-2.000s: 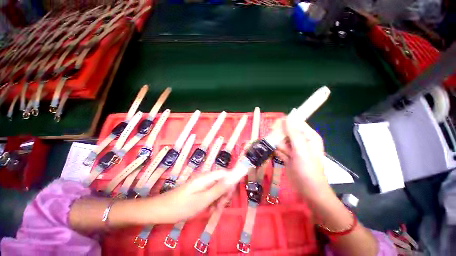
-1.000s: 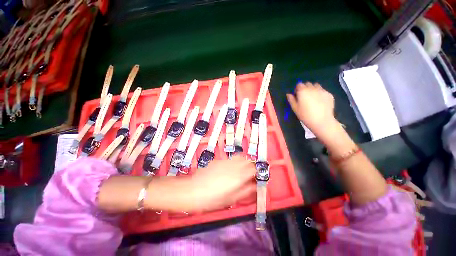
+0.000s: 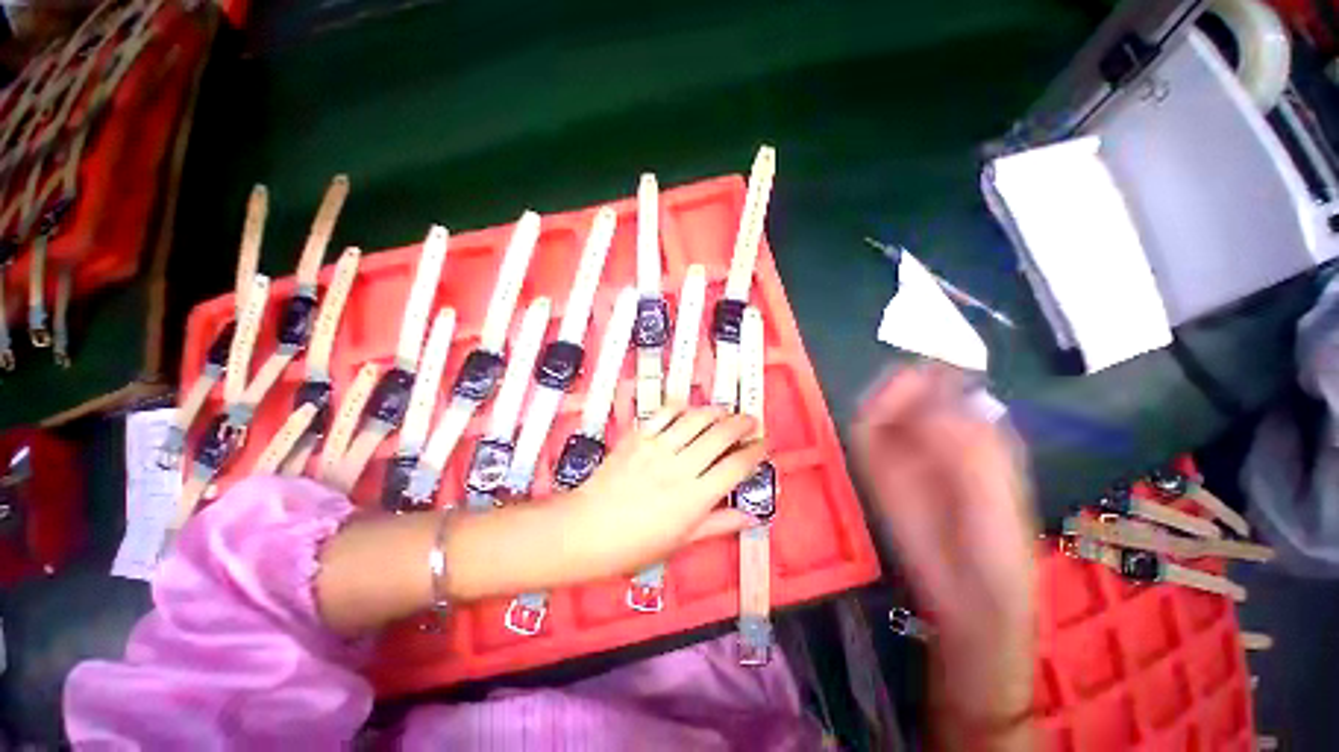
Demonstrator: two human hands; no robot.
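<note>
Wristwatches with pale straps lie in rows in a red watch tray point(image 3: 815, 547). My left hand point(image 3: 646, 492) is over the tray's right part, thumb and fingers at the left side of a wristwatch point(image 3: 756, 494); the fingers hide parts of neighbouring straps. This watch's dark head faces up, its grey buckle-side strap pointing down over the tray's front edge. My right hand point(image 3: 947, 507) is strongly blurred, off the tray's right side. A blurred blue stick tool point(image 3: 1072, 426) shows at its right and appears held. A small white thing point(image 3: 987, 404) shows by its fingers.
A white scrap point(image 3: 933, 320) with a thin stick point(image 3: 962, 287) lies right of the tray. Beyond are folded white paper point(image 3: 1079, 257) and a grey holder. A second red tray point(image 3: 1131, 646) with watches is lower right. Stacked trays point(image 3: 110, 191) are upper left, printed paper point(image 3: 147, 492) left.
The watch held up between both hands now lies at the tray's right. My right hand went to the bench right of the tray, then came down nearer me, with the blue tool beside it. The view shifted.
</note>
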